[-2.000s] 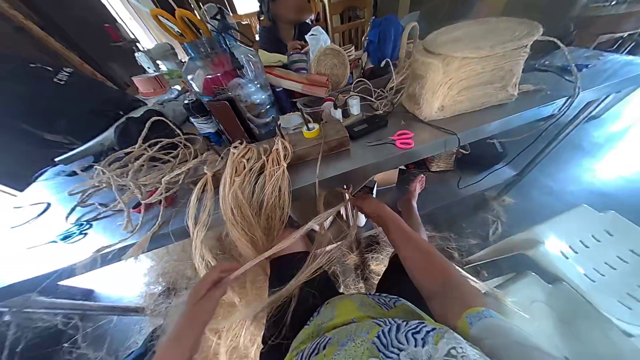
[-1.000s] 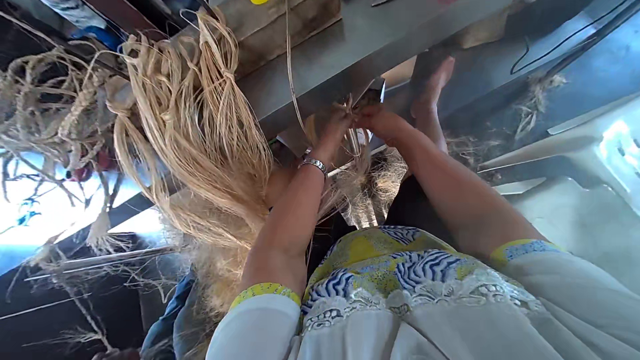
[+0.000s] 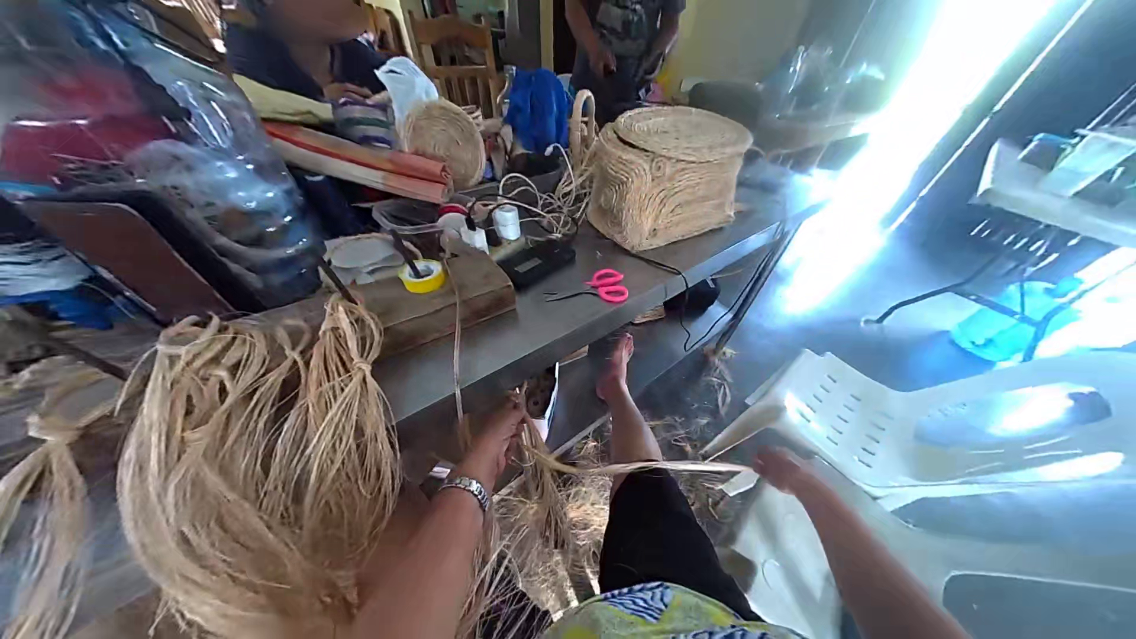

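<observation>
My left hand [image 3: 504, 437], with a metal watch at the wrist, pinches a braid of natural fibre just below the table edge. Out to the right, my right hand [image 3: 783, 470] is closed on the far end of a pale fibre strand [image 3: 661, 466], which runs taut from the braid. Loose fibre ends [image 3: 543, 497] hang under my left hand. A large bundle of raw fibre [image 3: 240, 470] drapes over the table edge at the left. Pink-handled scissors [image 3: 605, 286] lie on the metal table [image 3: 532, 328], beyond my hands.
A wooden block [image 3: 444, 302] carries a roll of yellow tape [image 3: 422, 276]. Behind are a woven fibre box [image 3: 666, 177], cords and a black device [image 3: 537, 260]. A white plastic chair [image 3: 852, 426] stands at the right. Two people are across the table.
My right hand has moved away from my left, out to the right, drawing a strand between them. One second ago both hands were together at the braid. The view has swung up.
</observation>
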